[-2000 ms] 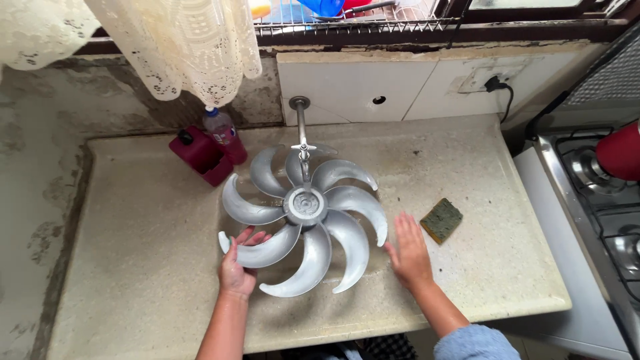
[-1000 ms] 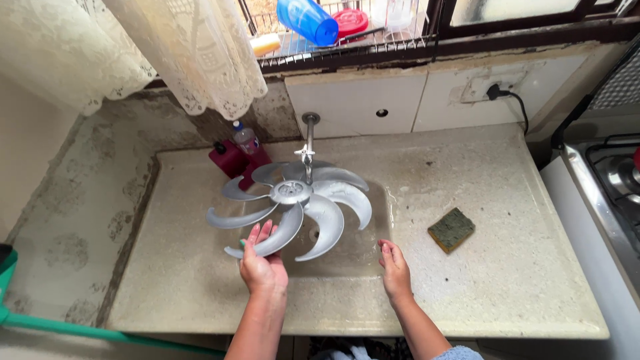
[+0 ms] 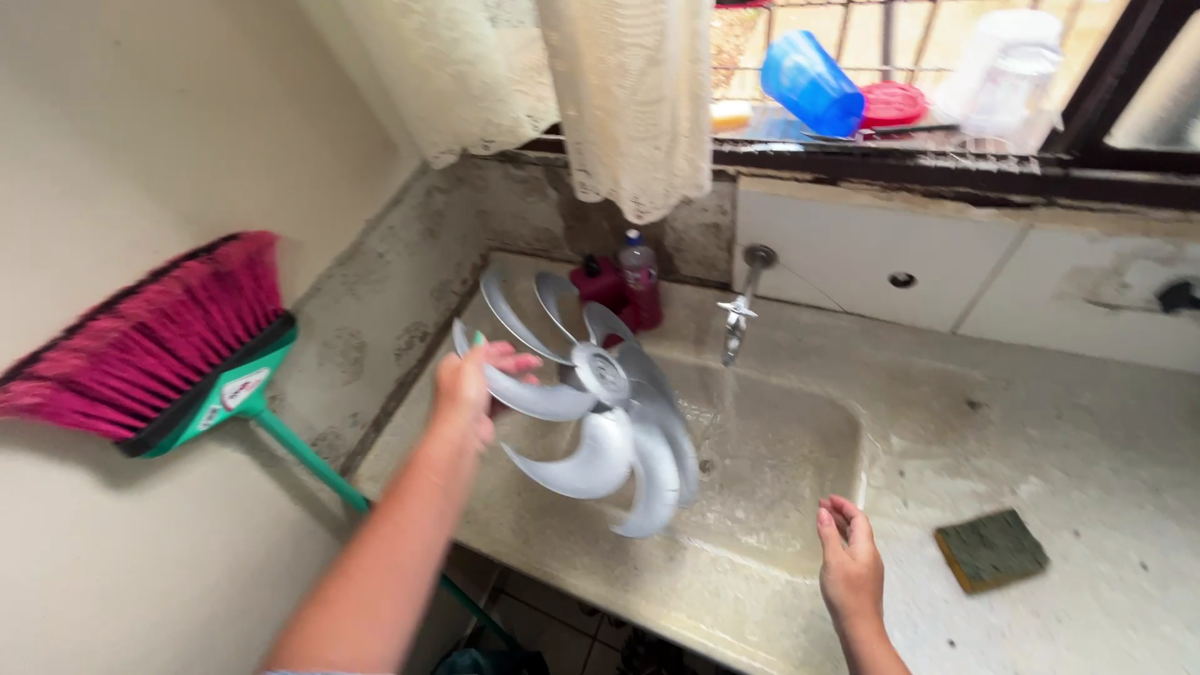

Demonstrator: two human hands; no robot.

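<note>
My left hand [image 3: 478, 389] grips one blade of a grey plastic fan blade wheel [image 3: 600, 375], which is tilted over the left side of the sink basin [image 3: 797, 422]. My right hand [image 3: 848, 544] is near the basin's front right corner, holding nothing, its fingers slightly curled. To its right lies a sponge [image 3: 992, 551] with a dark green scouring side up. Water runs from the metal faucet [image 3: 736, 328] into the basin, to the right of the fan blades.
A pink-bristled broom [image 3: 169, 347] leans at the left wall. A bottle [image 3: 640, 281] and a dark red container [image 3: 600, 284] stand behind the fan blades. Lace curtains [image 3: 628, 103] hang above. Beyond the window are a blue cup [image 3: 811, 82] and other dishes.
My left hand has carried the fan blade wheel left, away from the faucet, and tilted it more steeply. The view has swung left, bringing the broom head into sight.
</note>
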